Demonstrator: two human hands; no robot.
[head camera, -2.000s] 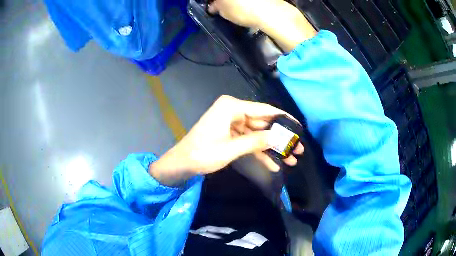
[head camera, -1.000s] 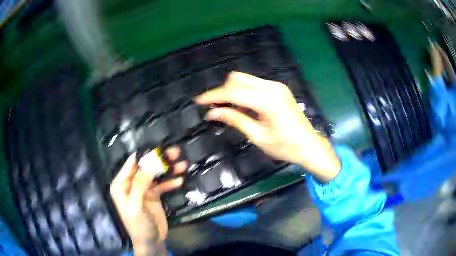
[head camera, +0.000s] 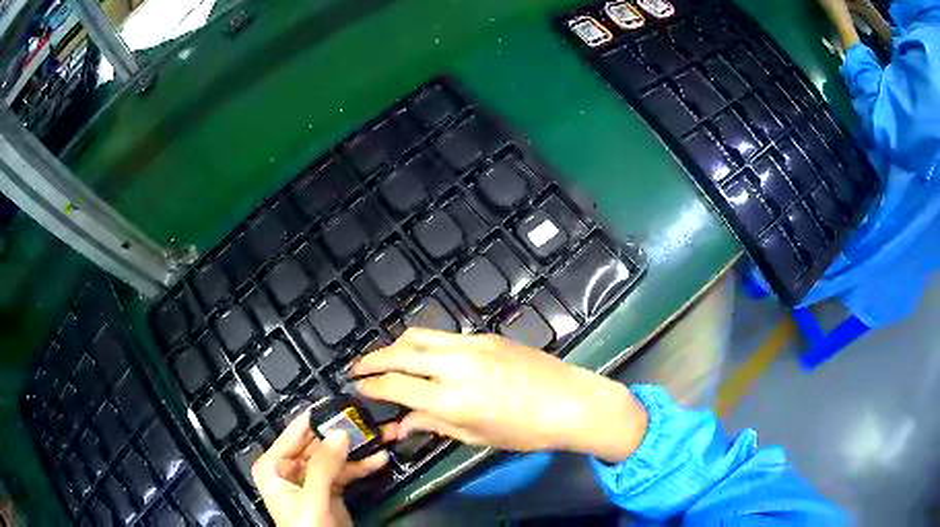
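My left hand (head camera: 309, 473) holds an open black housing half (head camera: 348, 428) with a white and yellow-orange battery face showing, above the near edge of the filled tray (head camera: 356, 242). My right hand (head camera: 464, 391) is beside it, over the same tray, with its fingertips bent down at a dark piece; whether it grips that piece is hidden. The tray's pockets hold matte dark rounded squares. One piece carries a small white label (head camera: 541, 233).
A supply tray (head camera: 722, 124) lies at the right, with three white-and-orange faces at its far end. Another black tray (head camera: 113, 412) lies at the left. A grey metal upright (head camera: 77, 211) stands behind. A person's blue sleeve (head camera: 907, 93) is at the right edge.
The view has turned from the floor and bench edge to the trays. My right hand has moved down beside my left hand, which still holds the housing half with the battery.
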